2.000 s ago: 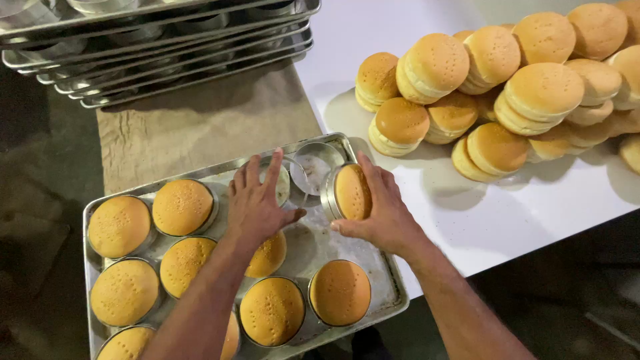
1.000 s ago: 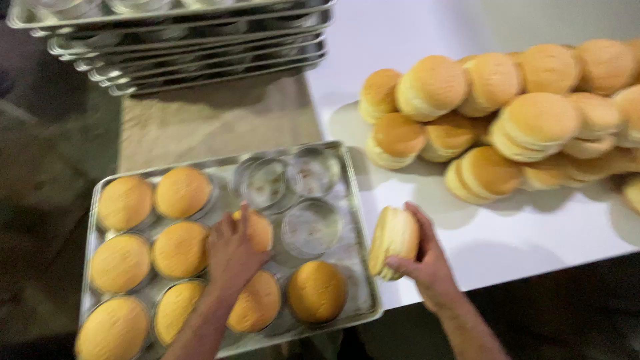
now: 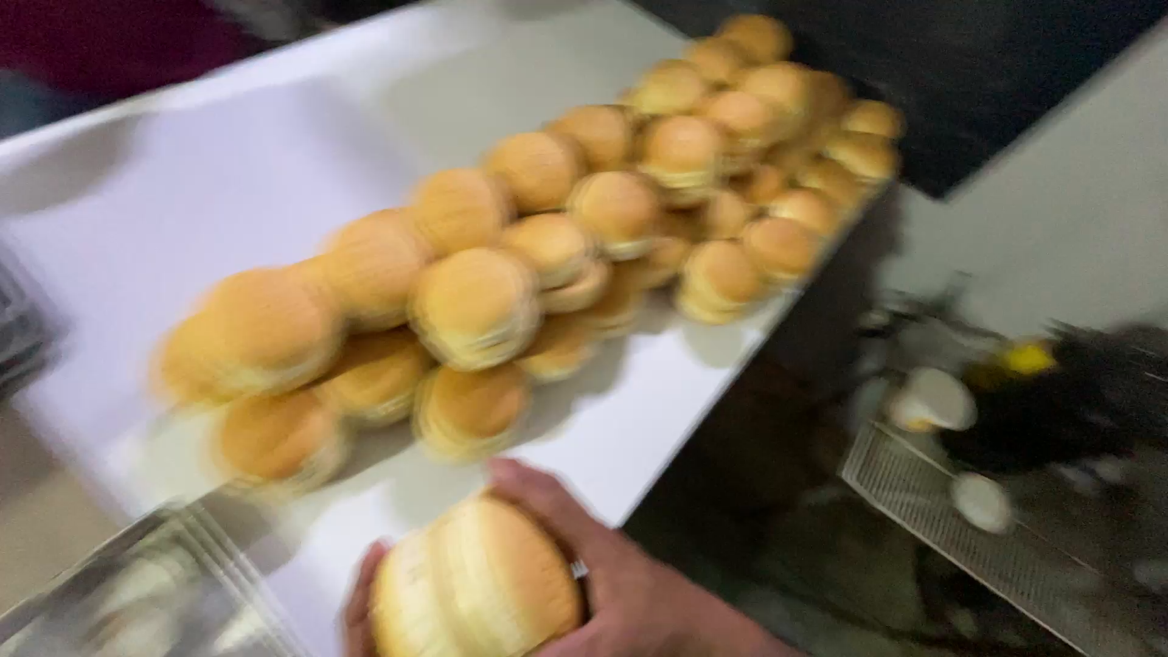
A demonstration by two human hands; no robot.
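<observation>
My right hand [image 3: 630, 584] grips a stack of round golden buns [image 3: 474, 584] from the right, low in the head view, with their pale sides together. Fingers also show at the left side of these buns; blur and the frame edge leave it unclear whether they belong to my left hand. Just beyond my hand, a long heap of similar buns [image 3: 474, 306] lies on the white table [image 3: 274, 164], many in stacked pairs. At the lower left is the corner of the metal baking tray [image 3: 137, 584], blurred.
The edge of another metal tray or stack [image 3: 23, 319] shows at the far left. Beyond the table's right edge, a ribbed metal rack or grate [image 3: 949, 520] stands lower down, with pale round objects and a dark, blurred object near it.
The view has swung right, towards the bun heap. My right hand has moved from the tray, where it held a bun in its metal ring, to beside the heap, with stacked buns.
</observation>
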